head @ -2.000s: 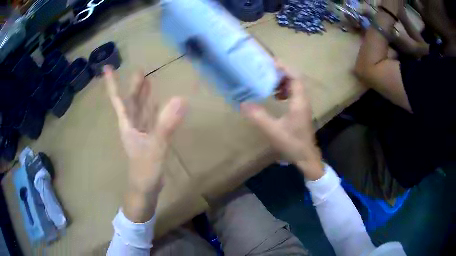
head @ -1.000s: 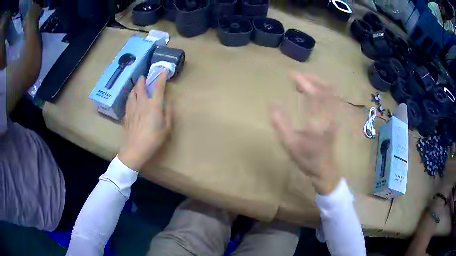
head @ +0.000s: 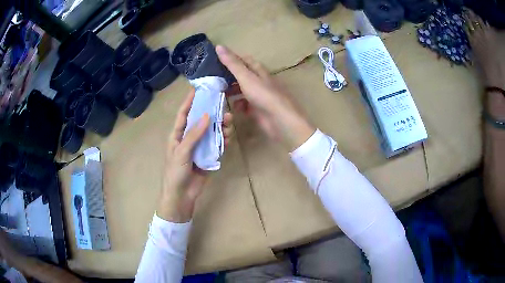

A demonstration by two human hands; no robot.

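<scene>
My left hand [head: 185, 157] holds a mini fan by its handle, which is wrapped in a white protective sleeve [head: 206, 132]. The dark fan head [head: 200, 57] is bare and points to the upper left. My right hand [head: 266, 102] is at the right side of the fan head, its fingertips at the head's edge; its lower fingers are blurred. A light-blue retail box [head: 387, 97] lies at the right with small text showing. Another retail box [head: 83, 207] lies at the left with its flap up. A coiled white USB cable [head: 332, 71] lies left of the right box.
Dark fan head housings [head: 133, 94] stand in a group at the upper left, more [head: 383, 14] at the back. Small star-like parts [head: 443, 36] are heaped at the upper right, a few loose near the cable. Another person's arm [head: 490, 105] is at the right edge, another at the lower left.
My left hand has picked up the sleeved fan from beside the left box and holds it raised. My right hand has moved to the fan head. The view has turned.
</scene>
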